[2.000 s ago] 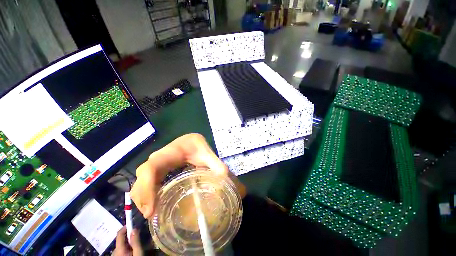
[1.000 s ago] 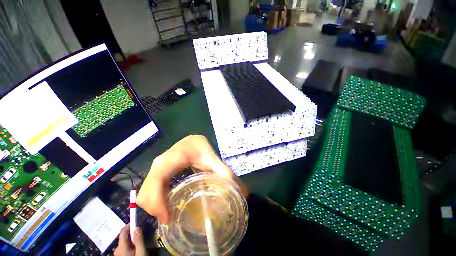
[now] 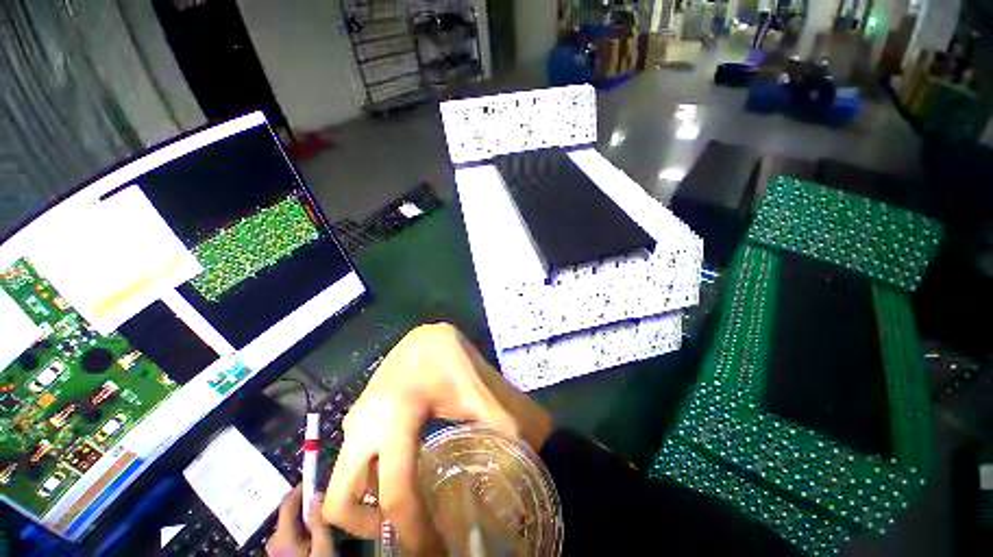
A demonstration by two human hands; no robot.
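Note:
My right hand [image 3: 425,419] is wrapped around a clear plastic drink cup [image 3: 490,490] with a straw, held close below the camera; the cup's lower part is cut off by the bottom edge. My left hand [image 3: 299,528], small and partly cut off at the bottom, holds a marker pen [image 3: 311,462] upright; it has a white barrel and a red band. The fingers of my right hand are close to the marker pen in the picture. The monitor [image 3: 234,375] at the left shows enlarged green board images and white windows.
A paper slip [image 3: 237,486] lies on the keyboard [image 3: 365,397]. A stack of white panels [image 3: 593,294] with a dark centre stands right of the desk. Stacked green panels [image 3: 740,435] stand further right. Another black keyboard [image 3: 381,225] lies behind the monitor. A rack stands in the background.
My right hand and the cup have moved lower in the picture, and its fingers now cover more of the cup. The view has shifted, so the monitor and stacks appear further right and slightly lower.

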